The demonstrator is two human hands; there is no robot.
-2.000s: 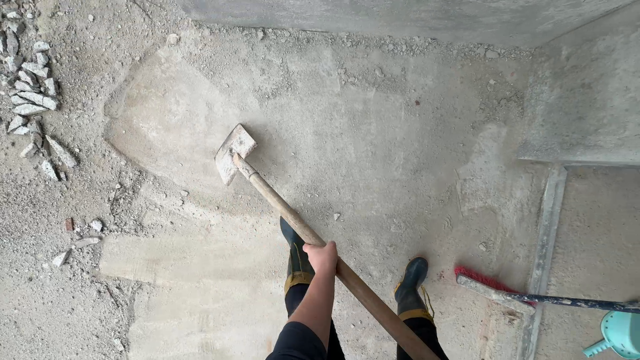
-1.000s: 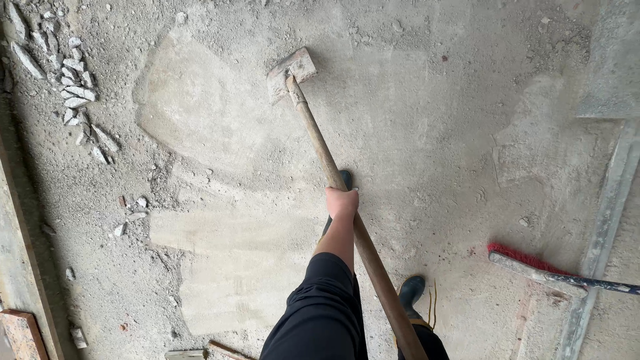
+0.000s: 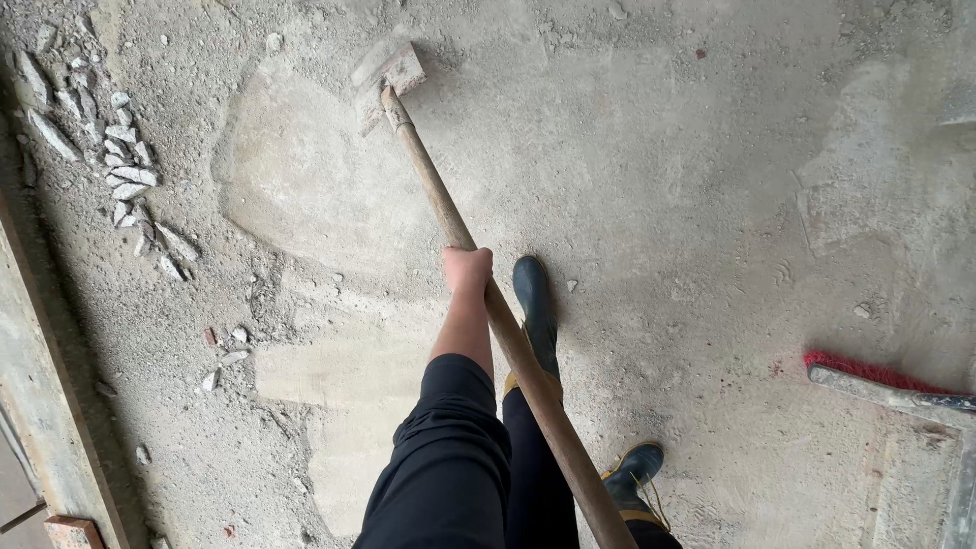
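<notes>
My left hand (image 3: 468, 268) is closed around the middle of the long wooden handle of a hoe (image 3: 518, 347). The handle slants from the bottom right up to the hoe's wide, dust-coated metal blade (image 3: 402, 70), which is at the concrete floor in the upper left-centre. The blade looks slightly blurred. My right hand is out of view, as is the rear end of the handle. Pale grit and dust lie on the floor (image 3: 610, 191) around the blade.
Broken rubble pieces (image 3: 126, 175) lie at the upper left, beside a long board-like edge (image 3: 53, 381). A red-bristled broom (image 3: 877, 381) rests on the floor at the right. Both my feet, in rubber boots (image 3: 534, 293), stand right of the handle.
The view has shifted left, bringing in the board-like edge. The hoe's blade has moved farther from my boots than two seconds ago. One boot has stepped forward. My left hand still grips the handle.
</notes>
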